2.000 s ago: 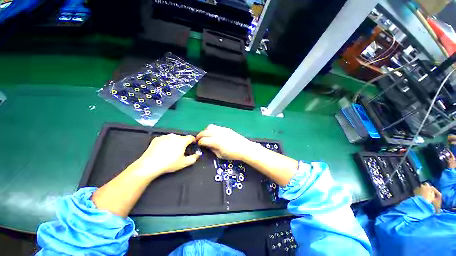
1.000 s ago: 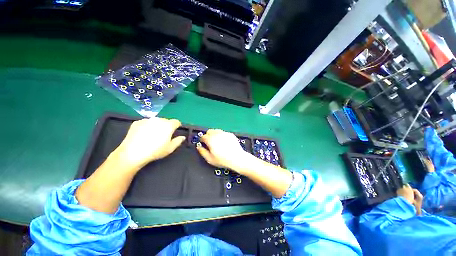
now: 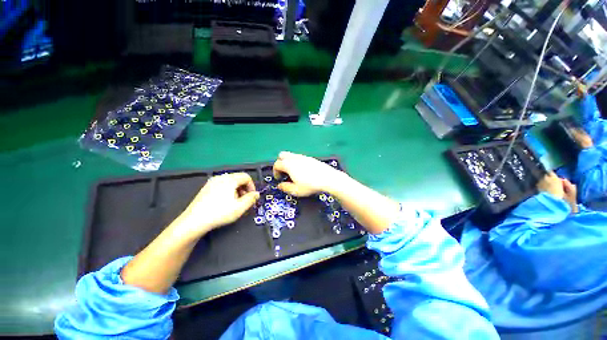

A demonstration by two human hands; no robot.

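A long black compartment tray (image 3: 193, 249) lies on the green bench in front of me. Small ring-faced parts (image 3: 275, 214) are heaped right of its middle, and more lie in its right-hand part. My left hand (image 3: 226, 199) is over the middle of the tray, thumb and fingers bent close together at the heap's left edge. My right hand (image 3: 303, 176) is over the tray's back edge, fingers curled down above the heap. The fingertips of both hands are small and blurred, so whether either holds a part cannot be told.
A clear bag of gold-ringed parts (image 3: 143, 126) lies behind the tray. Empty black trays (image 3: 256, 103) stand beyond, beside a pale metal upright (image 3: 349, 63). At right are blue-and-grey boxes (image 3: 449, 106), a neighbour's parts tray (image 3: 459, 156) and that person's hands. A lower tray (image 3: 373, 292) shows below the bench edge.
The view has shifted, so the tray sits tilted and further left. My left hand has moved from the tray's back edge towards the heap. My right hand has lifted back, uncovering more of the heap.
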